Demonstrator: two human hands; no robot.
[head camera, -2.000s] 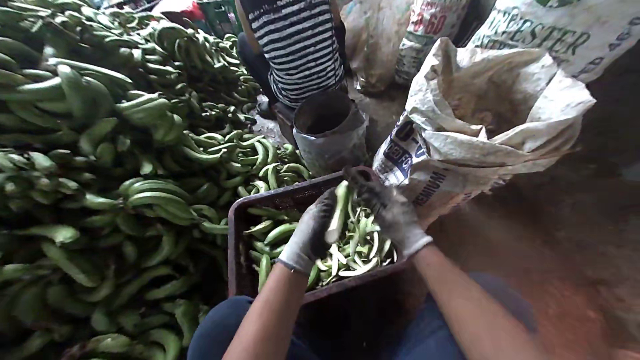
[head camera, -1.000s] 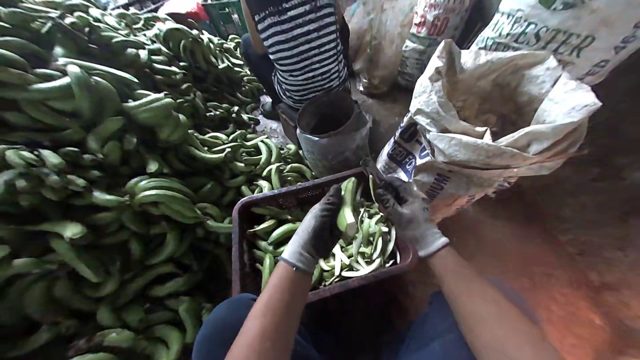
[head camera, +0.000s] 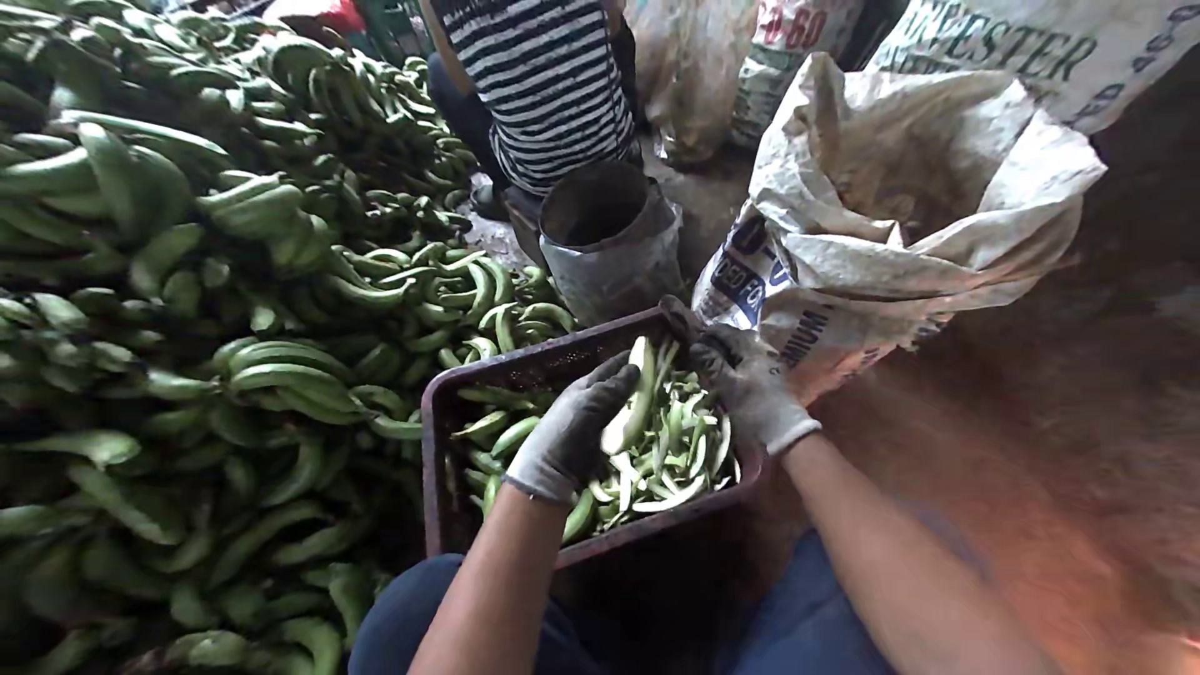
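My left hand (head camera: 579, 427), in a grey and dark work glove, holds a partly peeled green banana or plantain (head camera: 633, 403) upright over a dark plastic crate (head camera: 439, 469). To its right is my right hand (head camera: 750, 380), gloved alike, closed around a dark tool (head camera: 680, 317) that is too unclear to name. Strips of green and white peel (head camera: 684, 450) lie heaped in the right part of the crate below my hands. Whole green fruit (head camera: 514, 436) lies in the left part, partly hidden by my left hand.
A large heap of green bananas or plantains (head camera: 291, 370) fills the left side. Beyond the crate stands a plastic-wrapped bucket (head camera: 609, 253), with a person in a striped top (head camera: 553, 94) behind it. An open woven sack (head camera: 844, 272) stands right of the crate, other filled sacks (head camera: 1012, 47) behind.
The fruit in my left hand shows more pale, peeled surface than before. My right hand has shifted slightly beside it, still holding the tool.
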